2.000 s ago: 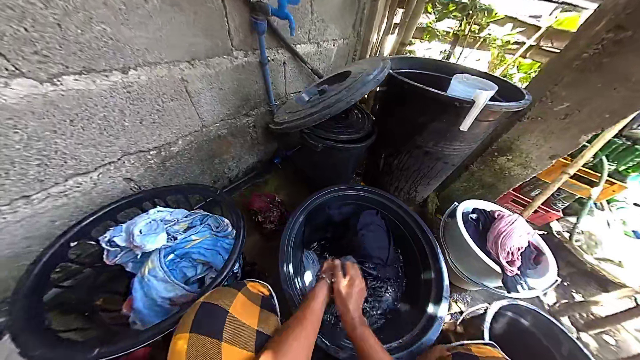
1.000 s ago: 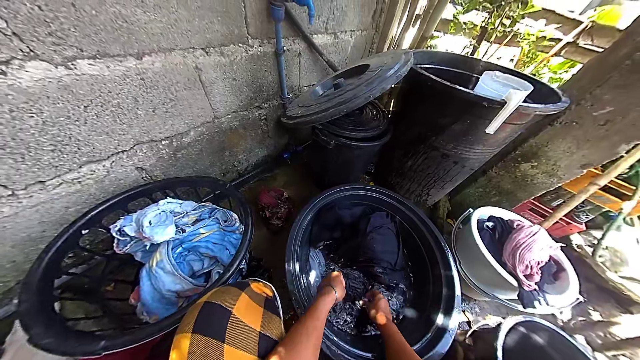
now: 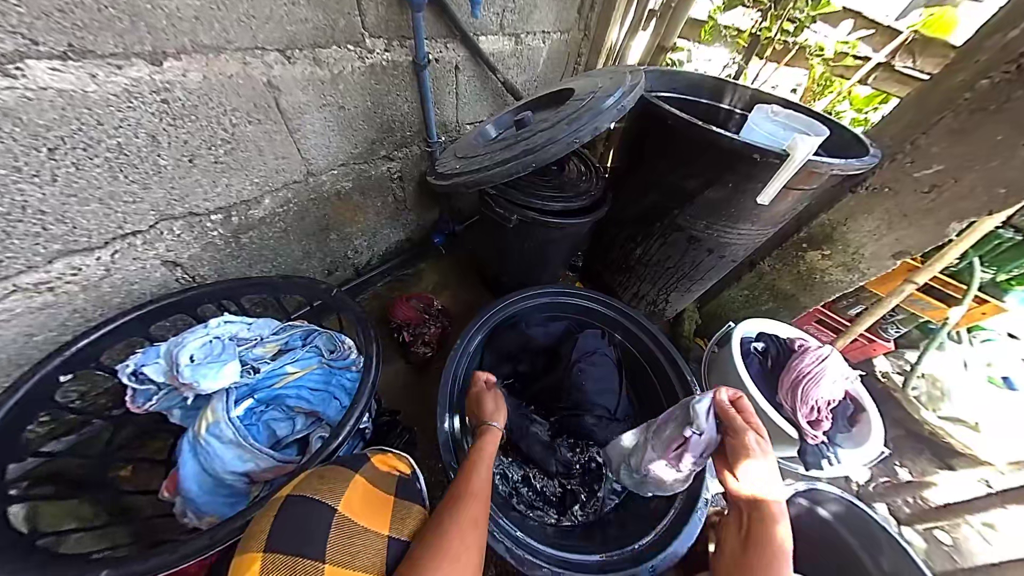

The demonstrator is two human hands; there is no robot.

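A round black plastic tub point(image 3: 572, 300) stands before me with wet dark cloth point(image 3: 596, 384) and water inside. My right hand point(image 3: 744, 448) grips a wet pale grey and pink cloth point(image 3: 668, 448) at the tub's right side, its lower end hanging into the tub. Over the left part of the same tub is my left hand point(image 3: 486, 404), its fingers curled and a thin bracelet on the wrist; whether it holds the dark cloth cannot be told. Twisted light blue cloth point(image 3: 248, 400) lies in a black slatted basket point(image 3: 364, 352) at the left.
Behind the tub stand a lidded black bin point(image 3: 536, 248) and a large black barrel point(image 3: 680, 216) with a clear plastic dipper point(image 3: 784, 132) on its rim. A white bucket point(image 3: 868, 424) of clothes is at right, near another bucket point(image 3: 848, 528). A concrete block wall point(image 3: 184, 136) rises at left.
My hands, low in the tub before, have moved up and apart. The pale cloth now shows in my right hand at the tub's right side.
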